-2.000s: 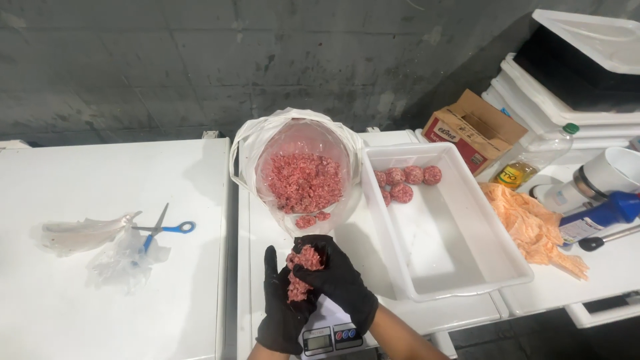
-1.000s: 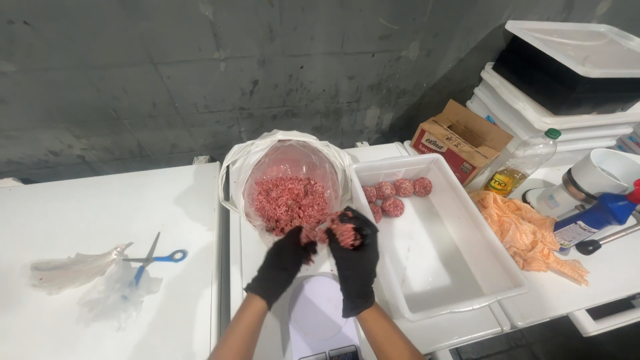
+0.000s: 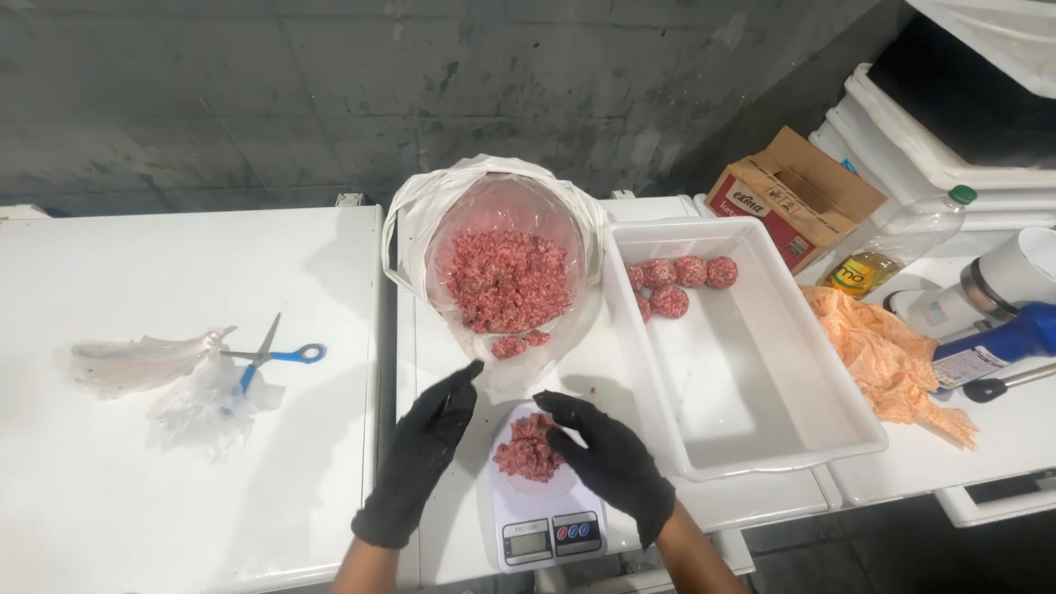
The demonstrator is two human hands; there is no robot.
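A clump of ground meat (image 3: 528, 448) rests on the round platform of a white kitchen scale (image 3: 549, 536). My left hand (image 3: 425, 450), in a black glove, is held open to the left of the scale with nothing in it. My right hand (image 3: 615, 462), also gloved in black, is at the right side of the clump, its fingers apart and the thumb close to or touching the meat. Beyond the scale, a clear plastic bag (image 3: 491, 198) holds loose ground meat (image 3: 511, 280), with small bits at its near edge. Several meatballs (image 3: 669, 302) sit at the far left of a white plastic tub (image 3: 784, 445).
Blue-handled scissors (image 3: 262, 356) and crumpled plastic (image 3: 206, 412) lie on the left table. Right of the tub are an orange cloth (image 3: 874, 355), a cardboard box (image 3: 784, 202), an oil bottle (image 3: 862, 268), a blue bottle (image 3: 998, 342) and stacked white containers (image 3: 932, 136).
The meat that my hands held over the bag and scale now lies on the scale. My hands have come nearer to me and moved apart, letting go of it.
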